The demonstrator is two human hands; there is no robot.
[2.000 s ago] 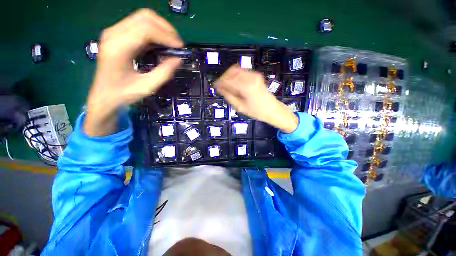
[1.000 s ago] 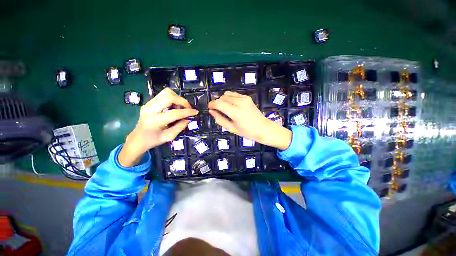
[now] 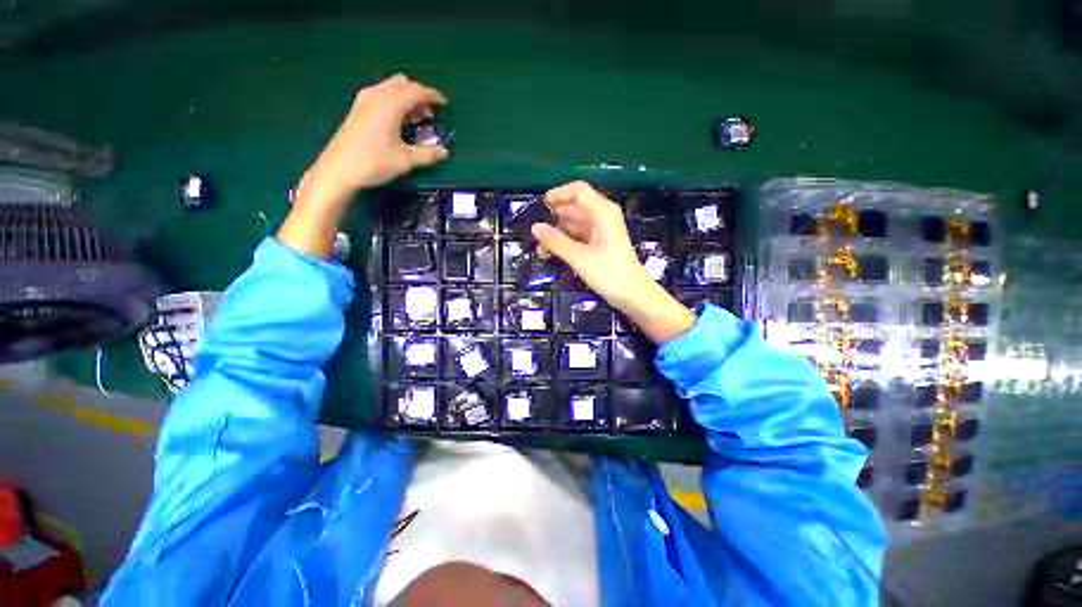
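Observation:
My left hand (image 3: 374,136) is beyond the black tray's far left part, thumb and fingers spread around a loose housing (image 3: 424,132) on the green mat; whether they touch it is unclear. My right hand (image 3: 596,243) is over the tray's upper middle, holding a flat dark square, seemingly a display module (image 3: 530,222), between thumb and fingers. Its fingers hide part of the pockets below. The black blister tray (image 3: 644,409) lies before me, many pockets holding dark housings with white squares, such as one housing (image 3: 464,205) in the far row.
A clear tray (image 3: 884,308) with black parts and orange flexes lies at right. Loose housings are on the mat at far right (image 3: 734,132) and left (image 3: 195,191). A white box (image 3: 180,318) with dark leads and a dark ribbed fan-like object (image 3: 71,267) are at left.
My left hand has moved away from my right hand, off the tray to the loose housing beyond it. My right hand stays over the tray, now visibly holding the dark square. The view has shifted.

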